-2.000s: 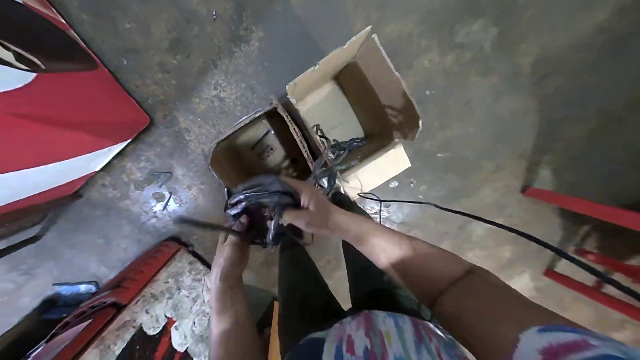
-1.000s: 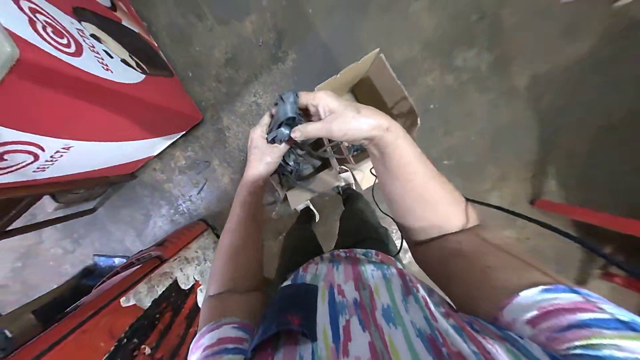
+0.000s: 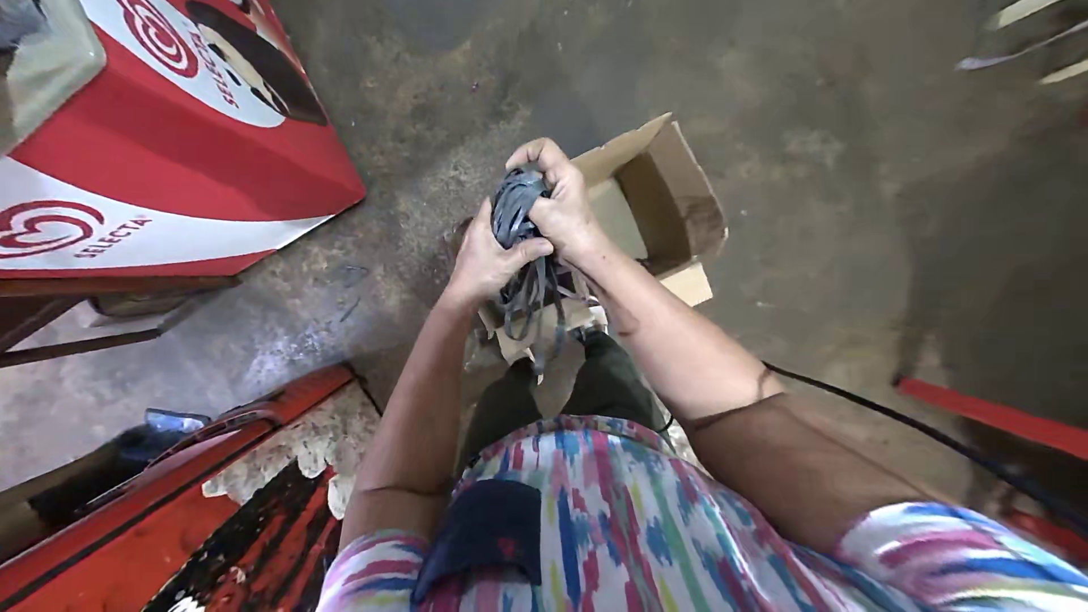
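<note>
Both my hands hold a bundle of grey cable (image 3: 517,208) up above the boxes. My left hand (image 3: 490,259) grips its left and lower side, the thumb lying across the front. Around its upper right side curl the fingers of my right hand (image 3: 557,204). Loose loops of the bundle hang down below my hands. Behind and to the right of my right hand stands an open cardboard box (image 3: 671,195) on the floor. A second cardboard box (image 3: 510,340) lies mostly hidden under my hands and the loops.
A red and white freezer-like cabinet (image 3: 289,195) stands at the left. At lower left is a worn red surface with peeling paint (image 3: 280,459). A black cable (image 3: 892,415) runs across the floor at right, near a red metal bar (image 3: 1003,416).
The cable bundle has been raised from low over the left box, and both hands now hold it. Its loops hang more loosely. The view has shifted.
</note>
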